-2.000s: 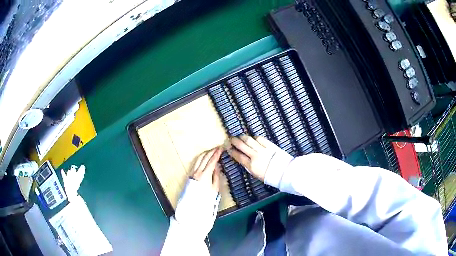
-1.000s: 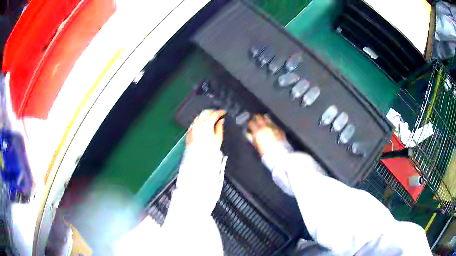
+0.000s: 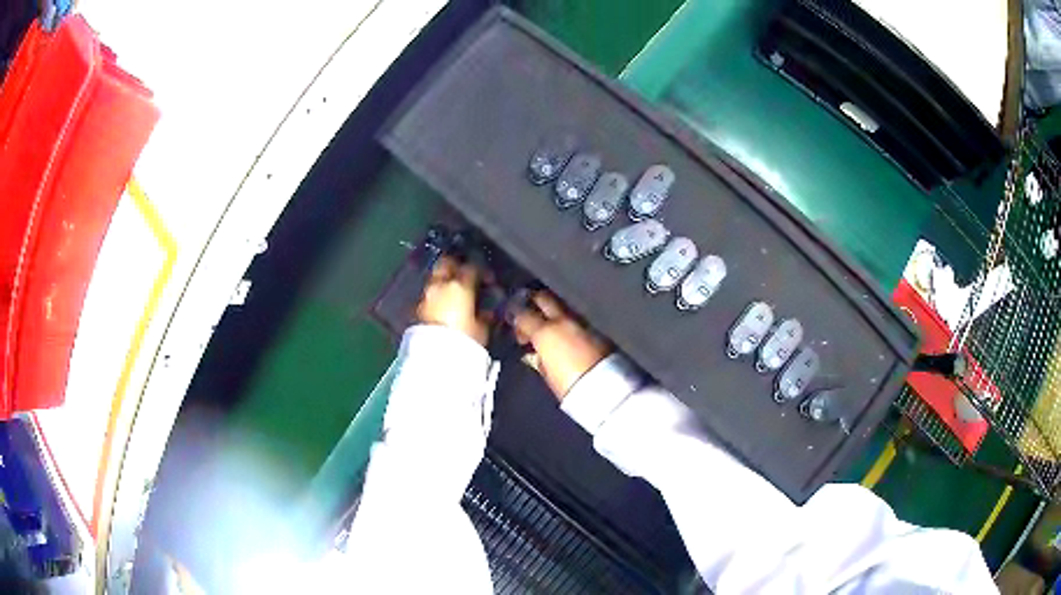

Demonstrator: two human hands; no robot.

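Note:
My left hand (image 3: pixel 451 300) and my right hand (image 3: pixel 553 337) are over the far end of the flat supply tray (image 3: pixel 553 436), close together. Dark units (image 3: pixel 463 246) lie at my left fingertips, small and blurred. The fingers of both hands are bent down among dark units; what each one grips is hard to tell. Beside them the taller stacked tray (image 3: pixel 489 128) carries several key-fob-like units (image 3: pixel 700 282) lying flat with pale faces up. The packing tray's packed rows (image 3: pixel 547 535) show at the bottom, partly hidden by my sleeves.
Red bins (image 3: pixel 52 221) stand on the white shelf (image 3: pixel 250 128) at left, its edge curving past the hands. A wire trolley (image 3: pixel 1001 337) with a red box (image 3: pixel 948 401) is at right. A spare black tray stack (image 3: pixel 884 93) lies top right.
Both hands have left the packing tray and moved to the supply tray's far end. Since the last earlier frame they have drawn closer together over the units. The view has swung right.

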